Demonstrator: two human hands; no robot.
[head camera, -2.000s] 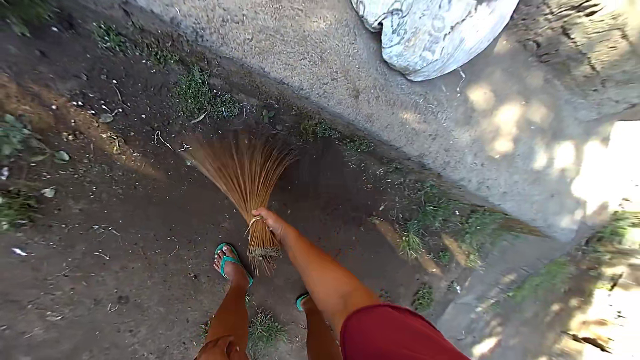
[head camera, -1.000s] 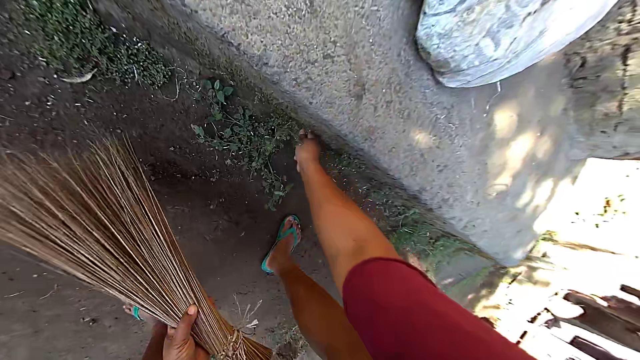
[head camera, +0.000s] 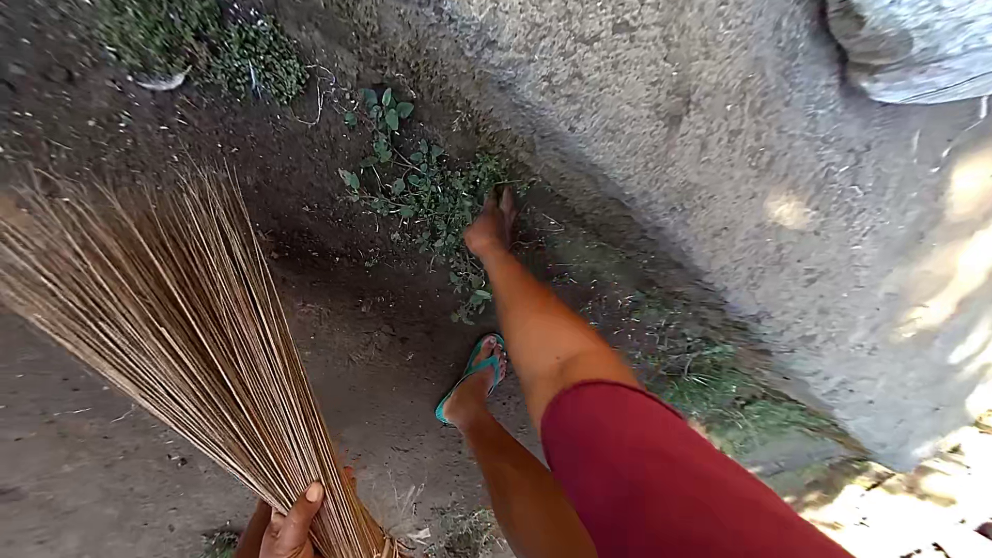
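My left hand (head camera: 293, 527), at the bottom edge, grips a broom of thin brown sticks (head camera: 225, 333) near its bound end; the bristles fan out toward the upper left. My right arm, in a dark red sleeve, reaches forward to the foot of the concrete wall. There my right hand (head camera: 492, 221) has its fingers in a leafy green weed (head camera: 434, 186), closed around its stems as far as I can see; the fingertips are partly hidden by leaves.
A rough concrete wall (head camera: 651, 116) runs diagonally along the right, with a pale, bulging sack (head camera: 914, 54) at upper right. Low green plants (head camera: 201, 46) grow at upper left and grass (head camera: 721, 395) along the wall's foot. My foot in a teal flip-flop (head camera: 474, 376) stands on dark soil.
Two seconds ago my right hand held the broom by its bound end over the soil. The broom is now in my left hand at the left, and my right hand is at the weed by the wall.
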